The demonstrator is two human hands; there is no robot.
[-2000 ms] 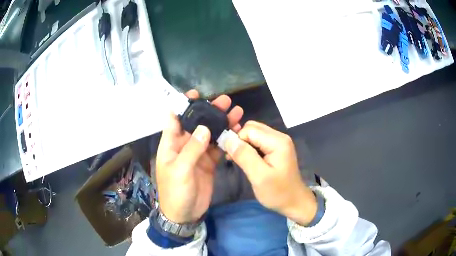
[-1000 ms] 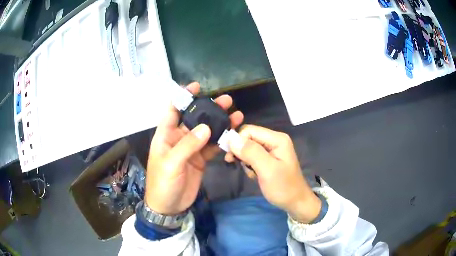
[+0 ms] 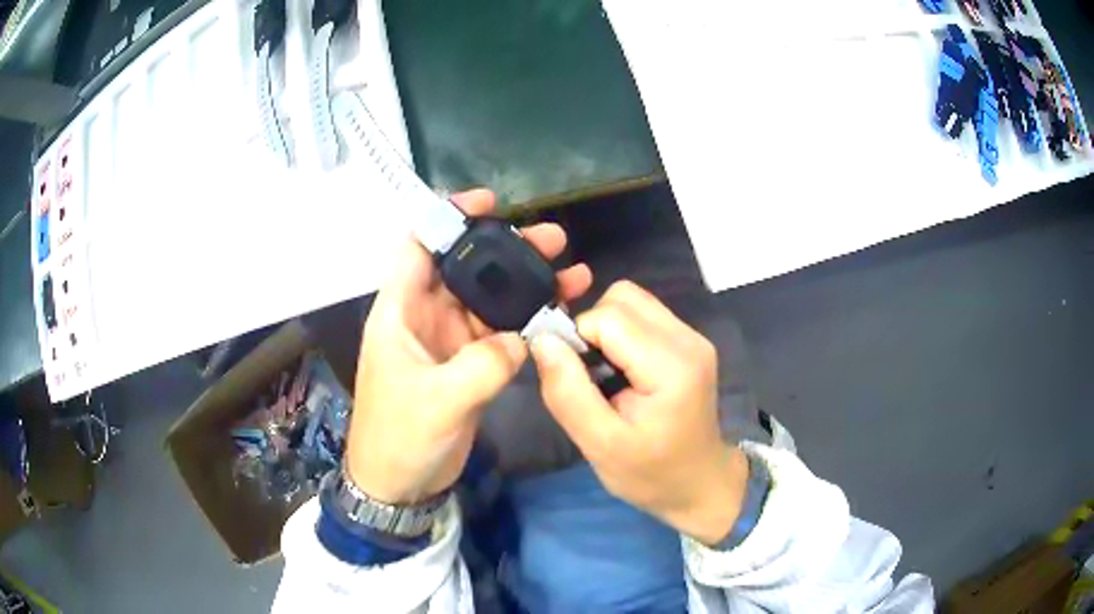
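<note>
A black watch body (image 3: 498,274) lies back side up in my left hand (image 3: 438,372), with small gold contacts and a sensor bump showing. A long pale grey strap (image 3: 390,162) with holes extends from its upper left edge over the left tray. My left fingers are behind the body and the thumb is at its lower edge. My right hand (image 3: 642,408) pinches a short pale strap piece (image 3: 554,327) at the body's lower right edge. Whether this piece is fully joined to the body cannot be told. Its far end is hidden by my right fingers.
The left tray (image 3: 156,240) holds two grey-strap watches (image 3: 322,84) and small coloured pieces. The right tray (image 3: 768,156) holds blue and dark straps (image 3: 969,102) at its far right. The green bench (image 3: 522,96) lies between them. An open carton (image 3: 216,498) stands at lower left.
My left thumb has moved off the watch back to its lower edge, uncovering the sensor bump. The long grey strap now shows at full length. My right hand stays at the short strap piece.
</note>
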